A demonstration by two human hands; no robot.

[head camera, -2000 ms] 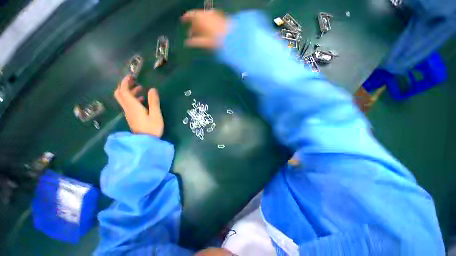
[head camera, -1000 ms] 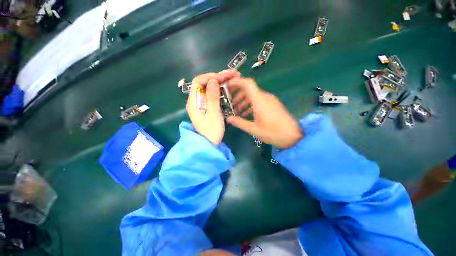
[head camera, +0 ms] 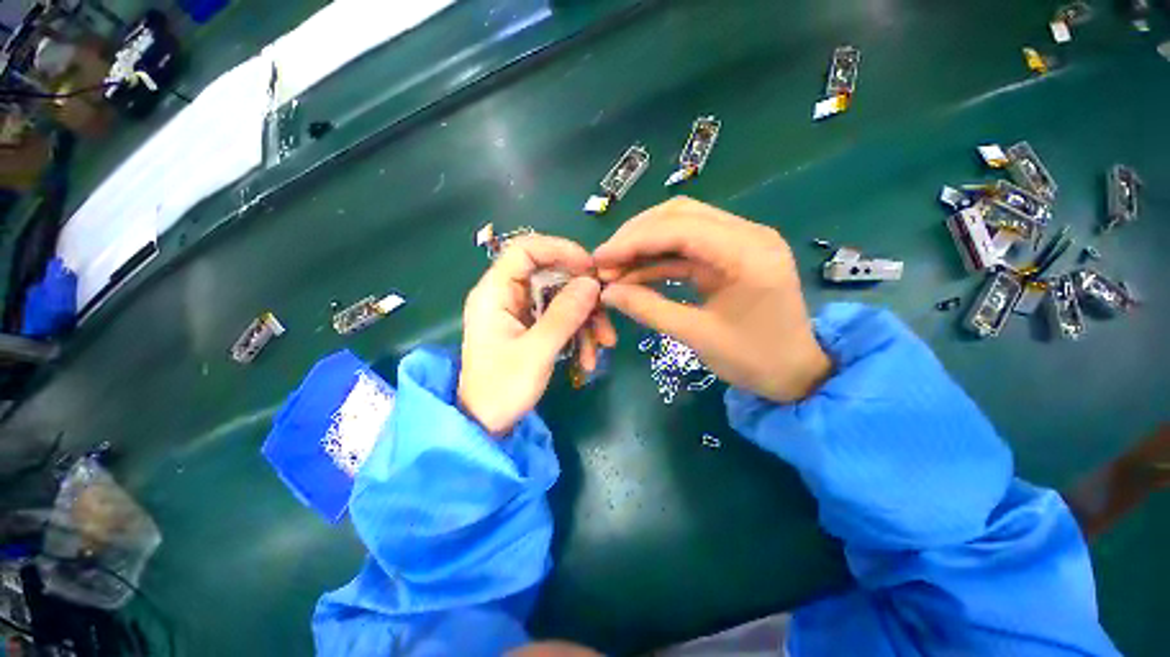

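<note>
My left hand (head camera: 516, 336) holds a small silver device sub-assembly (head camera: 549, 285), mostly hidden by the fingers. An orange bit shows below these fingers. My right hand (head camera: 719, 289) touches the end of the unit with thumb and forefinger pinched together; whether a small part is between them cannot be told. A loose heap of tiny white gaskets (head camera: 672, 365) lies on the green surface just below my right hand, with one stray gasket (head camera: 711, 440) nearer me.
A blue bin (head camera: 305, 436) with white bits stands at left. Several units lie along the far side, one (head camera: 701, 146) beyond my hands. A unit pile (head camera: 998, 244) and a grey housing (head camera: 862, 267) lie at right. Clear plastic bags (head camera: 96, 533) are at far left. A rail edges the far side.
Two seconds ago my hands were apart; they then came together around a unit. Since one second ago, my right fingers have closed to a pinch at its end. The view has shifted slightly.
</note>
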